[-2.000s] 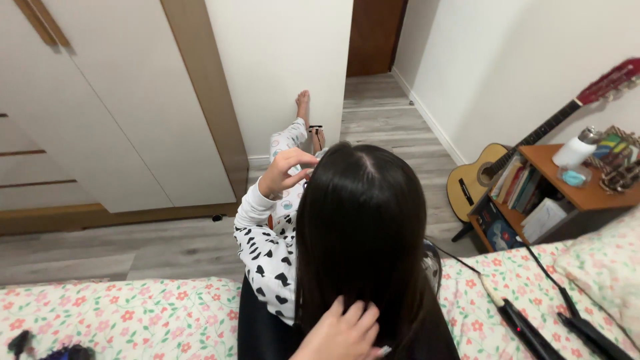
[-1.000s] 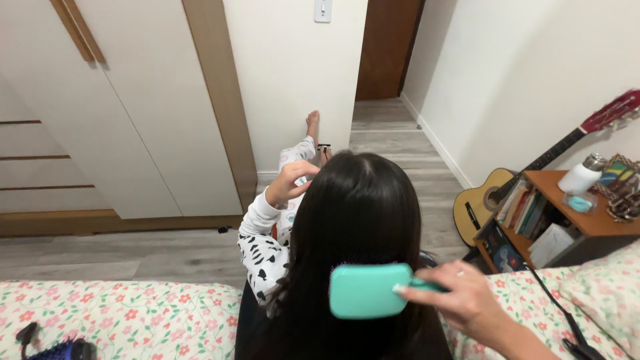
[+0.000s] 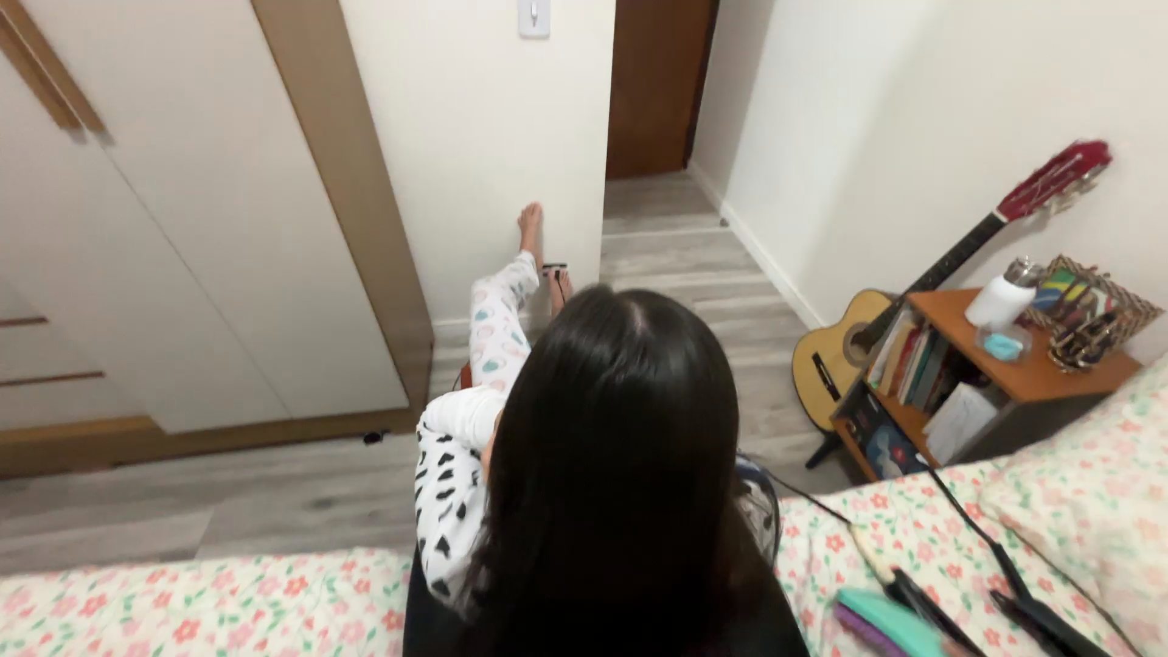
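Note:
The turquoise hairbrush [image 3: 890, 622] with purple bristles is blurred at the bottom right, tilted over the floral bedding. Only a small blurred bit of my right hand [image 3: 954, 649] shows at the frame's lower edge, on the brush; its grip is mostly cut off. My left hand is out of view. In front of me a person sits with back turned, long straight dark hair [image 3: 630, 438] hanging down. The person wears a white top with black spots [image 3: 447, 497] and patterned trousers [image 3: 497, 319]. The brush is apart from the hair.
Black corded styling tools [image 3: 1049, 620] lie on the floral bedding [image 3: 228, 607] at right. Beyond stand a wooden shelf unit [image 3: 1077, 379] with books, a bottle and a basket, and a guitar [image 3: 844, 351] against the wall. A wardrobe [image 3: 210, 228] is at left.
The hairbrush and my right hand have moved from the back of the hair to the lower right. The seated person's raised hand has dropped from beside the head.

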